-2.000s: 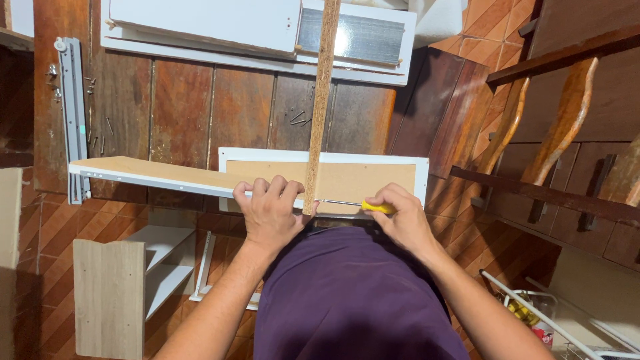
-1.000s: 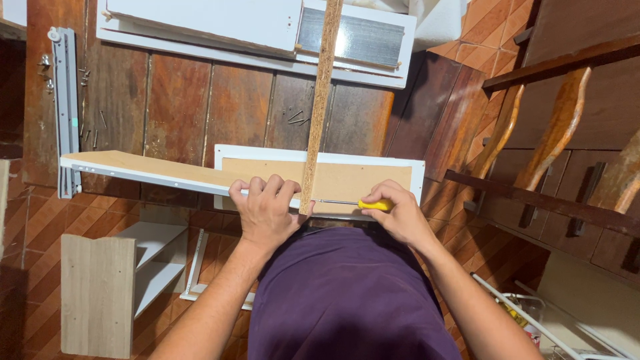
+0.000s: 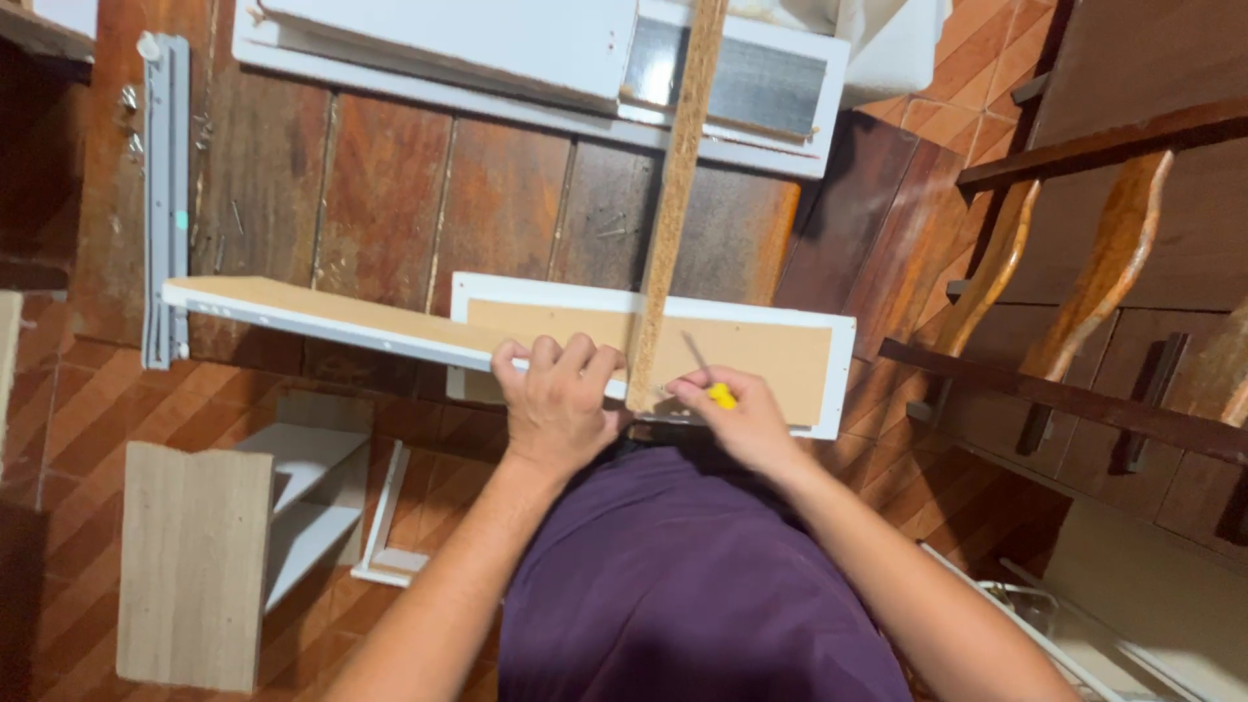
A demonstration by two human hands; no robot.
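Note:
My left hand (image 3: 561, 400) grips the near end of a white-edged board (image 3: 361, 327) where it meets an upright particleboard panel (image 3: 673, 205), seen edge-on. On the panel's other side, my right hand (image 3: 741, 414) holds a screwdriver with a yellow handle (image 3: 722, 395); its blurred shaft points up and away from the panel. The thumb and a finger are near the panel's lower end, and whether they pinch a screw cannot be made out. Behind lies a white-framed panel with a tan face (image 3: 760, 366).
Metal drawer slides (image 3: 168, 205) lie at the wooden table's (image 3: 380, 195) left, with loose screws (image 3: 612, 229) further right. White furniture parts (image 3: 458, 39) are stacked at the back. A small shelf unit (image 3: 195, 565) stands on the floor at lower left; a wooden chair back (image 3: 1102, 263) is at right.
The screwdriver's tip has come away from the panel and now points upward. My right hand has turned and closed in on the panel's lower end. My left hand keeps its hold.

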